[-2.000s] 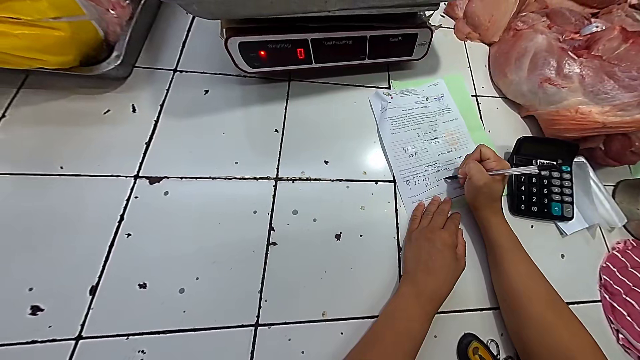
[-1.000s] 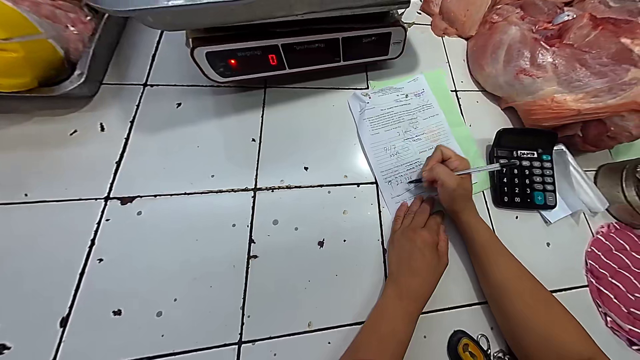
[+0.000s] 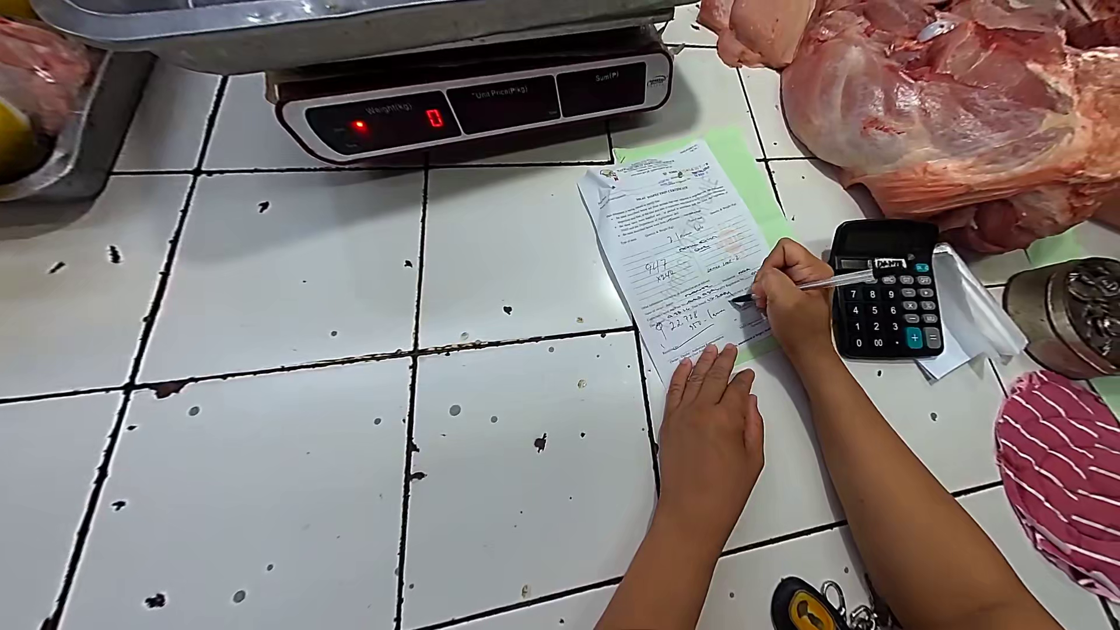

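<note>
My right hand (image 3: 792, 297) is closed on a clear ballpoint pen (image 3: 836, 280), whose dark tip is at the lower part of a printed paper form (image 3: 674, 227). The form bears print and handwriting, and a light green sheet (image 3: 744, 166) lies under it. My left hand (image 3: 713, 424) rests flat with its fingertips on the bottom edge of the form; it grasps nothing. Just right of my right hand lies a black desk calculator (image 3: 885, 302), with the pen's back end over its upper left part.
A digital scale (image 3: 477, 101) with a metal tray (image 3: 367, 35) stands at the top. Raw meat (image 3: 954, 122) lies upper right, a meat tray (image 3: 105, 131) upper left. At right are folded white paper (image 3: 976, 315), a metal container (image 3: 1041, 311) and a striped pink cloth (image 3: 1059, 472); keys (image 3: 862, 617) lie below.
The pen tip has moved from near the right edge of the form toward its middle, with my right hand still around the pen. My left hand remains at the form's bottom edge.
</note>
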